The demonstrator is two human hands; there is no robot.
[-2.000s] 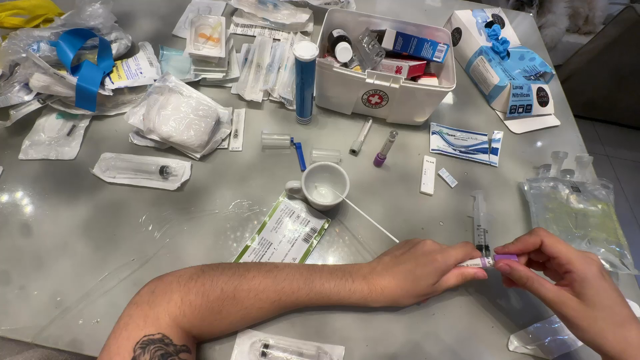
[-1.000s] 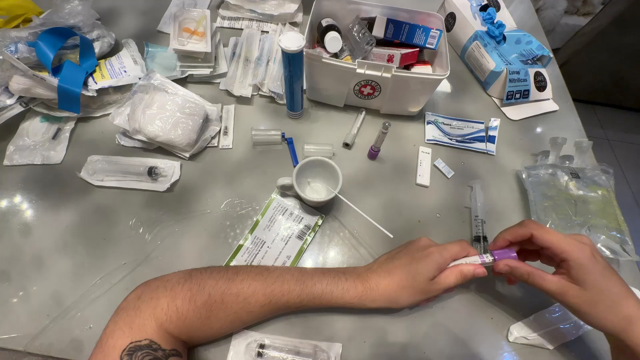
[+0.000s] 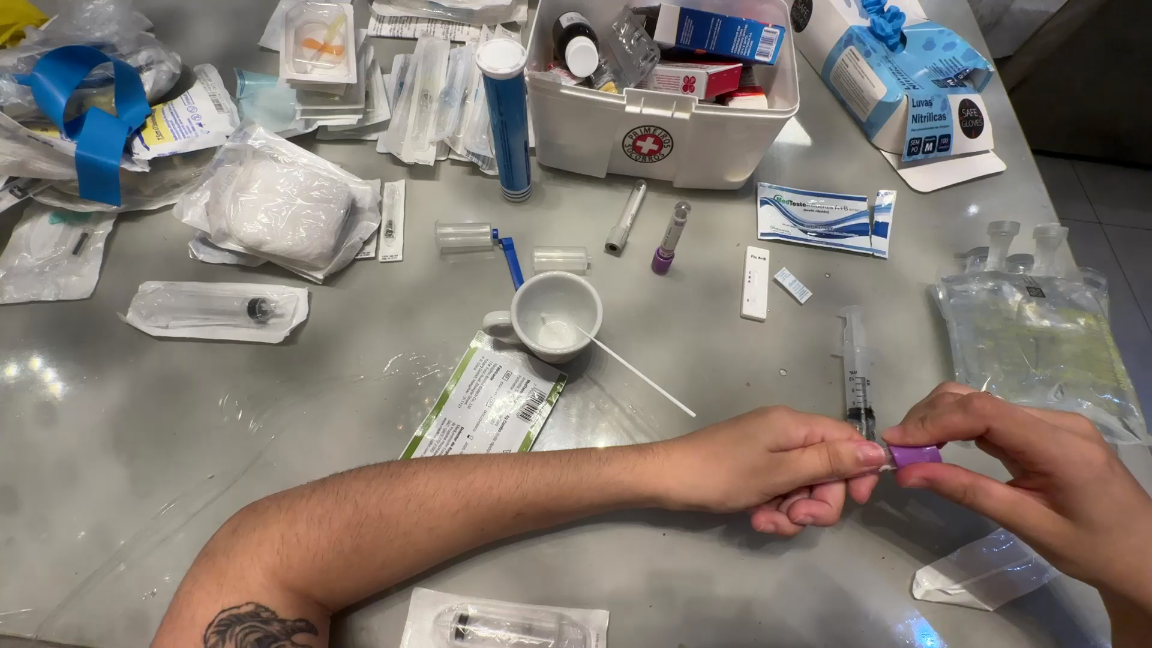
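Note:
My left hand (image 3: 801,463) reaches across from the left and is closed around a small tube, mostly hidden by its fingers. The thumb and forefinger of my right hand (image 3: 1017,468) pinch the tube's purple cap (image 3: 916,455), which sits at the tube's end. A plastic syringe (image 3: 858,373) lies on the table just behind the hands. Farther back are a purple-capped tube (image 3: 670,238), a grey-stoppered tube (image 3: 626,218), a white rapid test cassette (image 3: 755,283) and a small sachet (image 3: 793,285). A white cup (image 3: 556,315) holds a thin white stick (image 3: 639,373).
A first-aid box (image 3: 585,135), a blue cylindrical container (image 3: 508,126) and a glove box (image 3: 900,90) stand at the back. Fluid bags (image 3: 1035,342) lie at the right. Wrapped syringes (image 3: 220,311) and packed gauze (image 3: 279,207) are on the left; another wrapped syringe (image 3: 504,621) is at the front edge.
The fingers of my left hand have closed over the tube, whose pale label showed before. My right fingers still hold the purple cap.

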